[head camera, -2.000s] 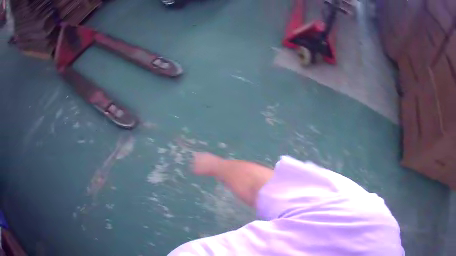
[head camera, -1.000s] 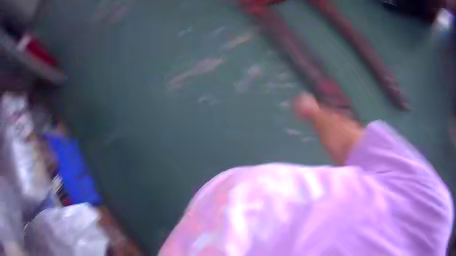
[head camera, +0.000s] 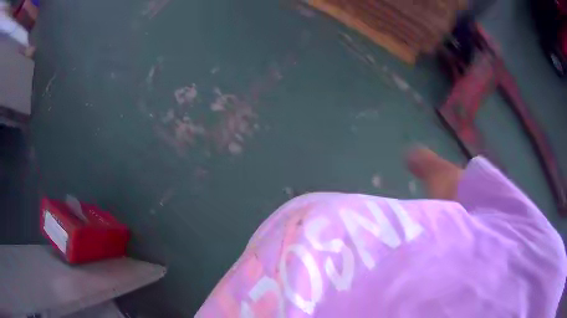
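My right hand (head camera: 429, 168) is bare and blurred at the right of the view, beyond a light purple sleeve. Nothing shows in it, but its fingers are too blurred to read. My left hand is out of the picture. A red box (head camera: 96, 239) with a white label and an open-looking top sits on the corner of a pale grey surface (head camera: 93, 279) at the lower left, away from my hand. My purple shirt with white letters fills the bottom of the picture.
A red pallet jack (head camera: 469, 99) stands on the worn green floor (head camera: 298, 118) at the right, beside a brown stack of what looks like cardboard (head camera: 398, 22). Another grey surface (head camera: 13, 77) is at the left edge. A dark red object is cut off at the top right.
The view has turned left and forward. The pallet jack has shifted right, the blue item and clear plastic at the left are gone, and the red box shows. My right hand stays extended.
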